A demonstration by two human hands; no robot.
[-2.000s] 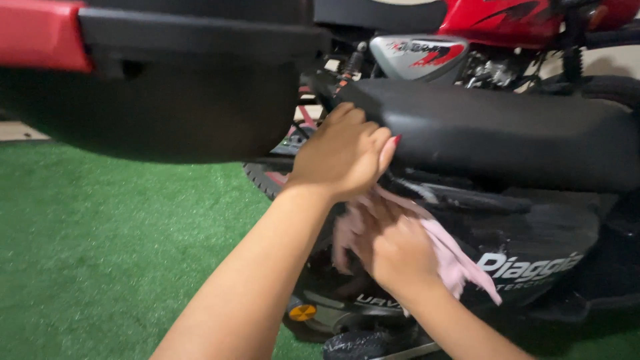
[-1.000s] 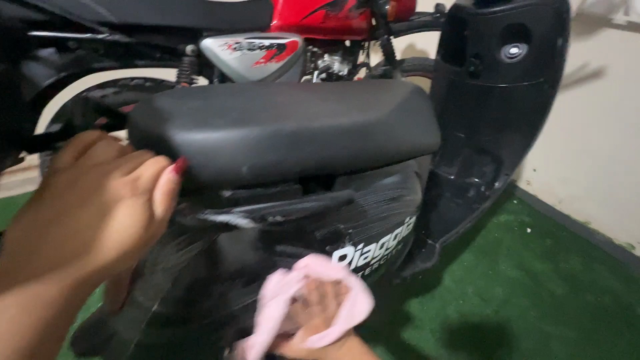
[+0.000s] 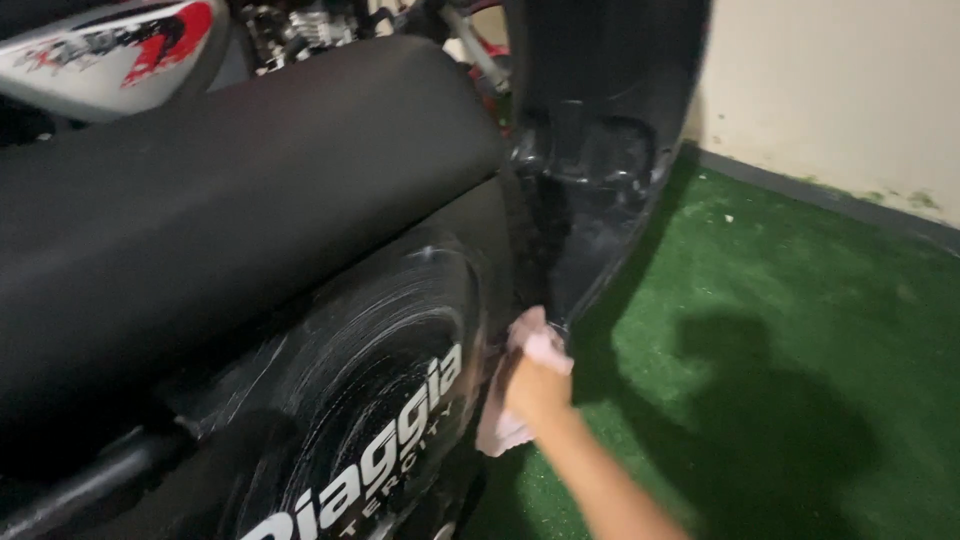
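My right hand [image 3: 538,386] is closed on a pink cloth [image 3: 499,427], low by the front end of the scooter's black side panel [image 3: 360,322], where the panel meets the footboard [image 3: 577,247]. Part of the cloth sticks out above and below the fingers. Curved whitish streaks run across the glossy panel around its white Piaggio lettering. Above the panel lies the long black seat [image 3: 262,165]. My left hand is out of view.
Behind the seat stands another motorcycle with a silver and red side cover [image 3: 120,60]. The scooter's tall black leg shield [image 3: 607,67] rises at the front. Green artificial turf [image 3: 750,300] covers the floor up to a stained pale wall [image 3: 832,90].
My right hand has moved with the cloth from beside the lettering to the panel's front edge. My left hand, earlier near the seat's rear, has left the view. The view has shifted toward the scooter's front.
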